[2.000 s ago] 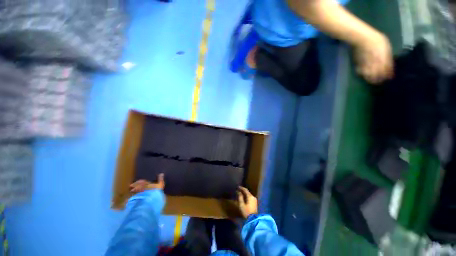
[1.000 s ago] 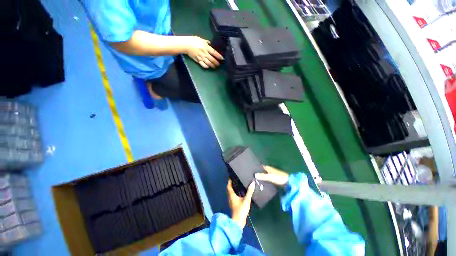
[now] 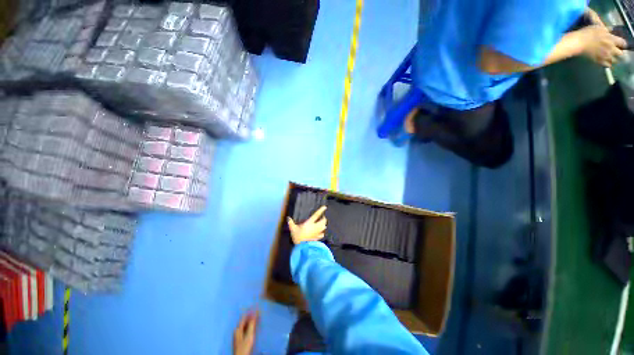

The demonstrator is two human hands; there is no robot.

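An open brown carton (image 3: 439, 274) stands on the floor, with rows of flat black pieces (image 3: 375, 225) on edge inside. My right hand (image 3: 308, 226) is over the pieces at the carton's left end, thumb and index finger spread; no lifted piece shows in it. Its blue sleeve crosses the carton's near side. My left hand (image 3: 246, 334) is low in the picture, outside the carton's near left corner, blurred, with no piece visible in it and its fingers slightly apart.
Shrink-wrapped grey stacks (image 3: 167, 62) stand on the left, with red and white items (image 3: 24, 288) below. A seated person in blue (image 3: 466, 55) is at upper right beside the green belt (image 3: 573, 208), which bears dark pieces (image 3: 612, 253). Yellow tape (image 3: 344, 104) runs behind the carton.
The view has turned from the belt towards the carton and floor. Both my hands have left the black stack on the belt; my right hand is now in the carton, my left beside it.
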